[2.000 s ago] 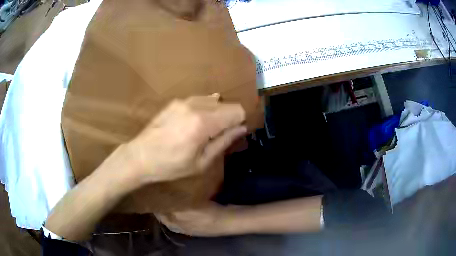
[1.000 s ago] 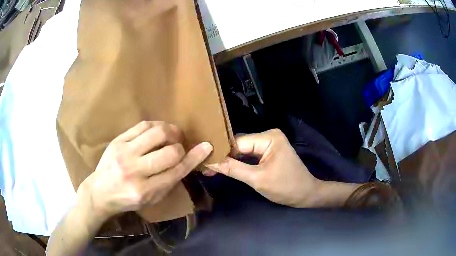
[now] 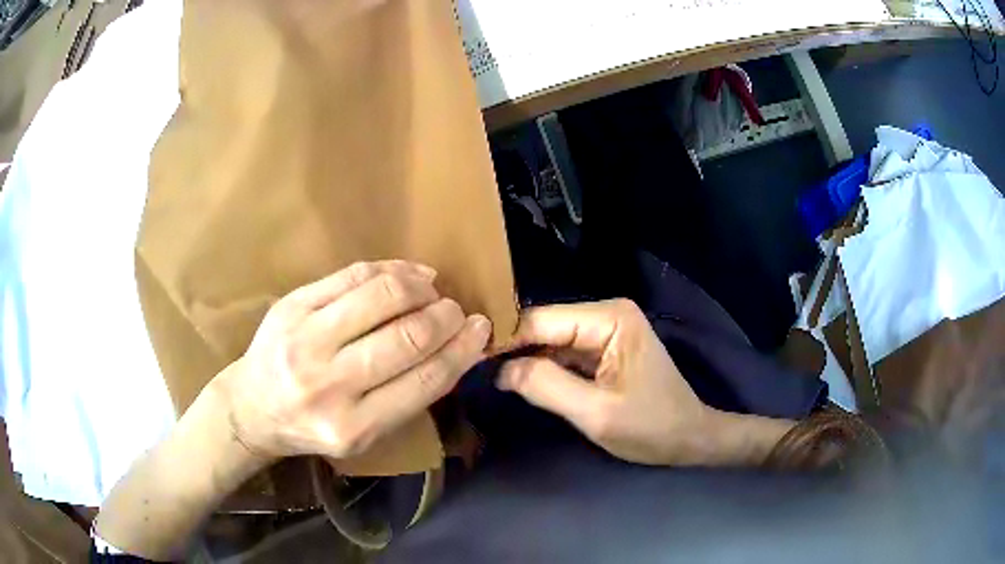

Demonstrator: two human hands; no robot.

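Observation:
A tan-brown fabric panel (image 3: 309, 143) hangs from the table over my lap. My left hand (image 3: 353, 358) grips its lower part near the right corner, fingers curled over the fabric. My right hand (image 3: 617, 380) pinches the same corner between its fingers, its thumb a little apart below. The two hands nearly touch. A thin brown handle loop (image 3: 427, 498) shows under the panel, below my left hand. White fabric (image 3: 83, 275) lies to the left of the brown panel and partly under it.
The white table (image 3: 661, 39) with its wooden front edge crosses the top. Below it are a dark space and a pale table leg (image 3: 821, 105). At right, a heap of white pieces (image 3: 926, 242) and brown pieces lies by a blue crate (image 3: 832, 198).
The panel has been swung so its right edge runs down to my hands. My right hand has come from under the panel to its corner, beside my left hand.

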